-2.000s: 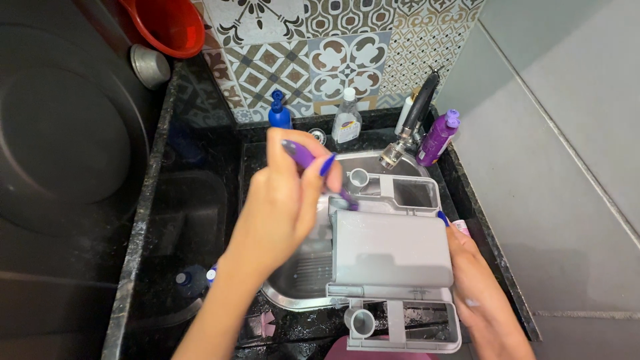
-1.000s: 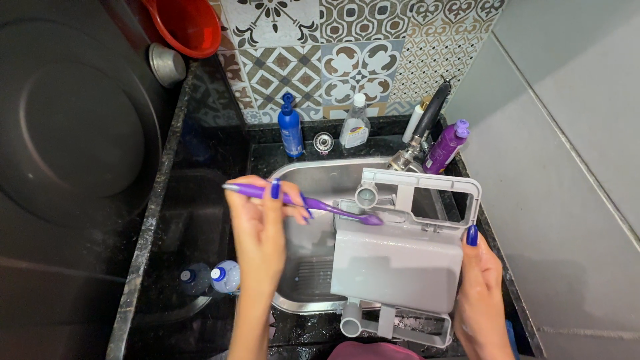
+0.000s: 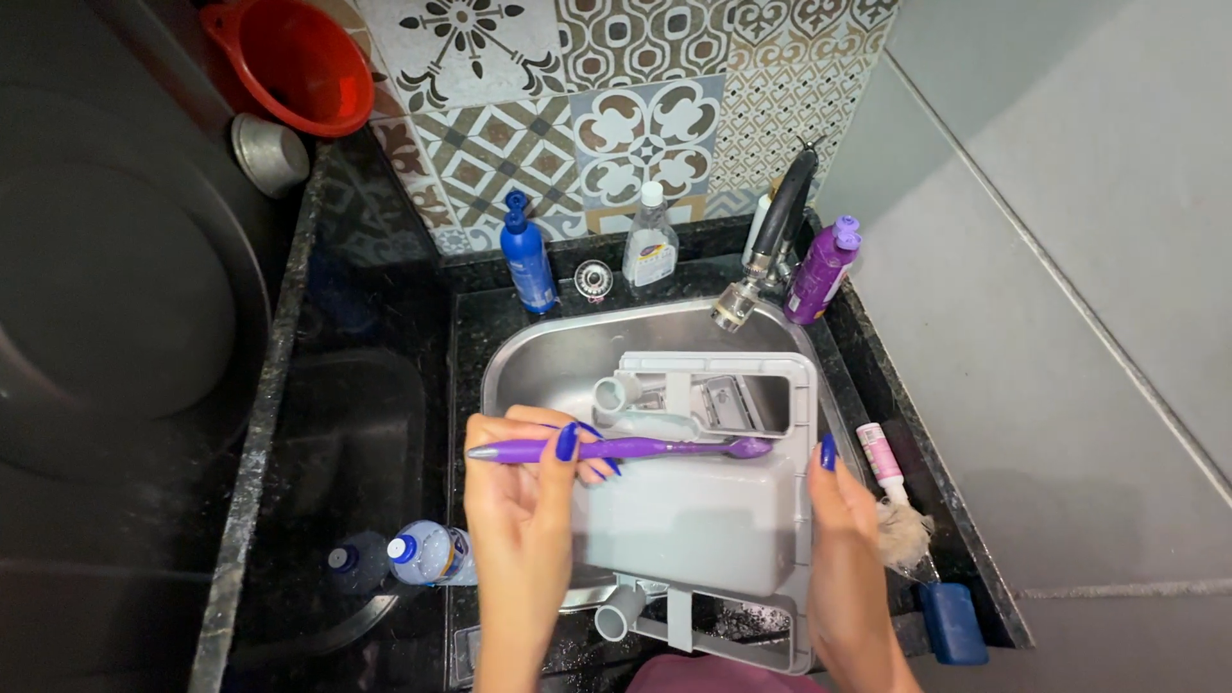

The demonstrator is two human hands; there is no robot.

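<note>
A grey plastic tray-like part with open side frames and short round tubes is held over a steel sink. My right hand grips its right edge, the thumb on top. In my left hand is a purple toothbrush, held between thumb and fingers. The brush head lies against the part near its upper right corner, beside the frame opening. The underside of the part and most of my right fingers are hidden.
Behind the sink stand a blue bottle, a clear bottle, a sink strainer, a faucet and a purple bottle. A capped bottle is left; a blue block lies right.
The toothbrush head has moved right along the part, to near its right edge. My left hand and the brush are now lower than one second ago, relative to the sink.
</note>
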